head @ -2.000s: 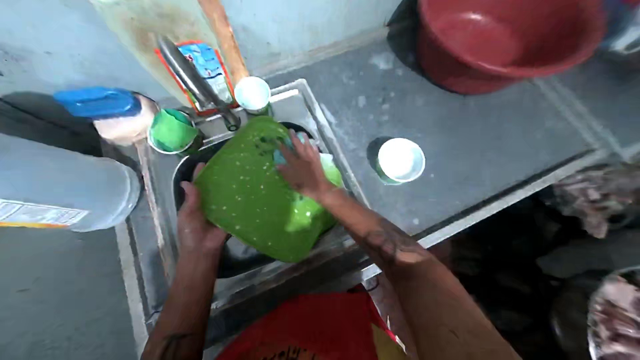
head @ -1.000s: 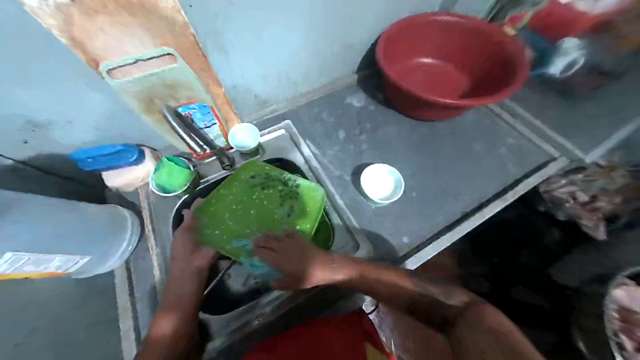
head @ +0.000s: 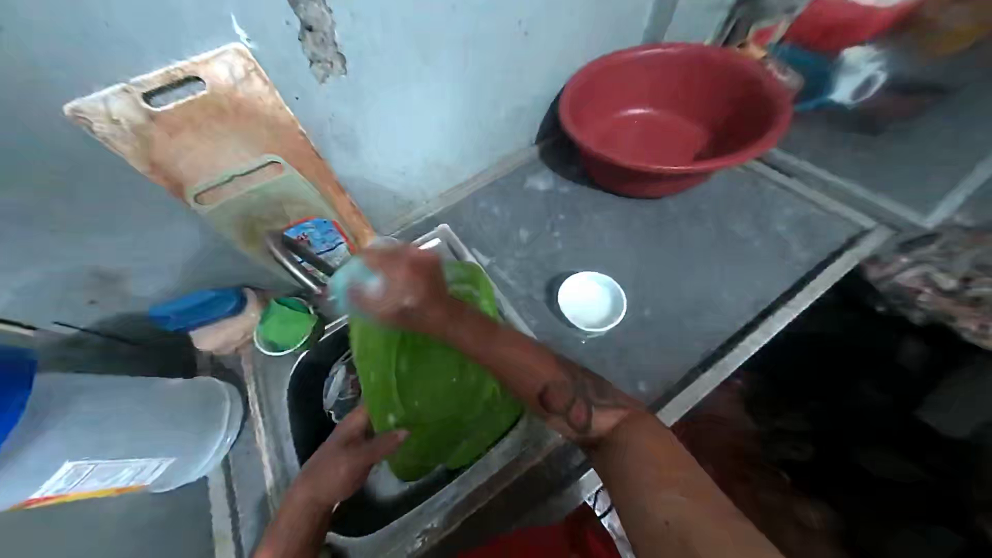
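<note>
A green plastic container [head: 434,380], wet with suds, is held tilted over the sink [head: 310,434]. My left hand [head: 353,457] grips its lower left edge, thumb on the near face. At its upper edge, close to the metal faucet [head: 298,260], my right hand [head: 403,287] is closed around a pale blue-green sponge or cloth [head: 353,287], blurred by motion. A clear item [head: 341,387] lies in the sink left of the container. A white cup [head: 592,301] with whitish content stands on the counter to the right. Another cup [head: 285,325] with a green pad in it stands at the sink's left corner.
A red basin [head: 674,116] sits on the counter by the wall. Cutting boards [head: 225,132] lean behind the faucet. At the left are a large translucent plastic container [head: 116,426] and a blue-backed brush [head: 198,308]. The counter's tiled edge [head: 775,322] runs along the right.
My right hand has moved from the lower part of the green container up to its top edge. The container has turned to show another face. The view has shifted.
</note>
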